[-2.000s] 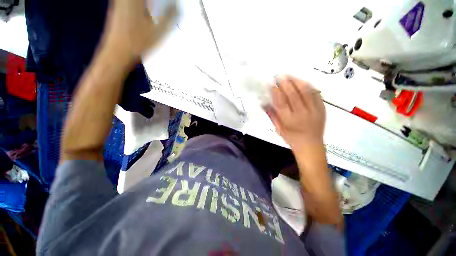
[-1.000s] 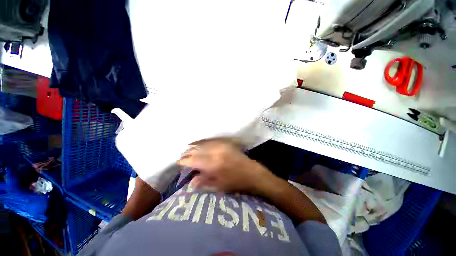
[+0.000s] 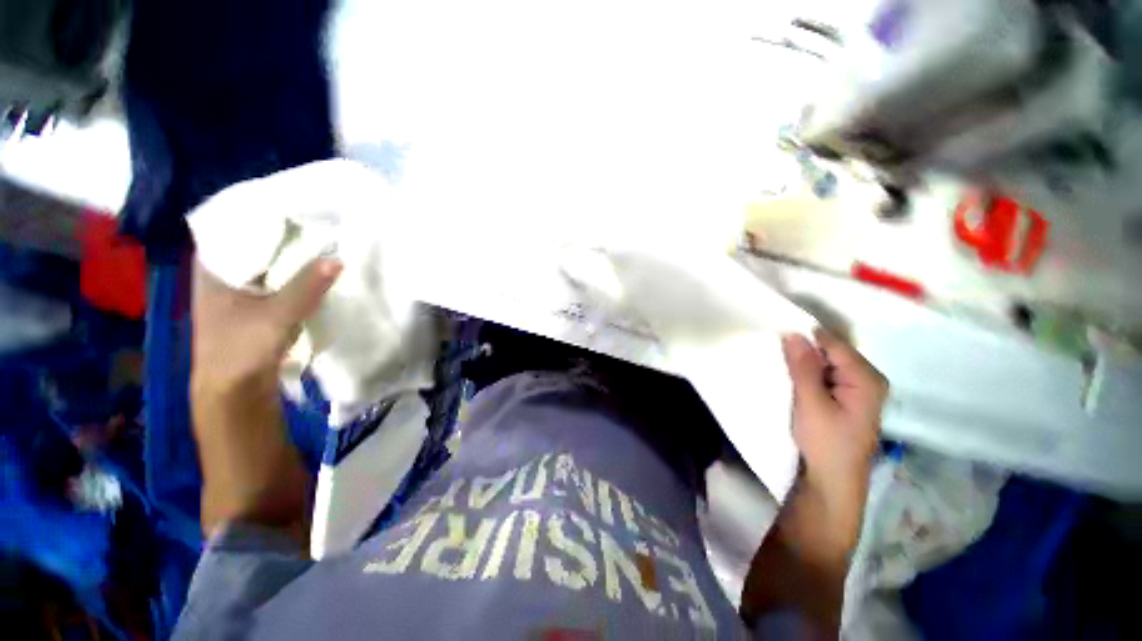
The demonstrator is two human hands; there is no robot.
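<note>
White fabric [image 3: 714, 319] spreads over the white table and hangs past its front edge between my hands. The picture is blurred and the fabric blends into the table. My left hand [image 3: 257, 319] grips a bunched part of the white fabric at the left, beyond the table edge. My right hand [image 3: 837, 394] pinches the fabric's right edge between thumb and fingers, over the table's front edge.
The sewing machine head [image 3: 952, 94] is at the upper right, with red-handled scissors [image 3: 999, 232] and a red tape mark [image 3: 888, 278] near it. Dark navy cloth [image 3: 226, 100] hangs at the upper left. A blue crate [image 3: 169, 401] stands at the left, and white cloth [image 3: 920, 513] lies at the lower right.
My hands have moved apart: the right from the lap to the fabric's right edge, the left, hidden before, out to the left with bunched fabric. The fabric no longer covers the lap.
</note>
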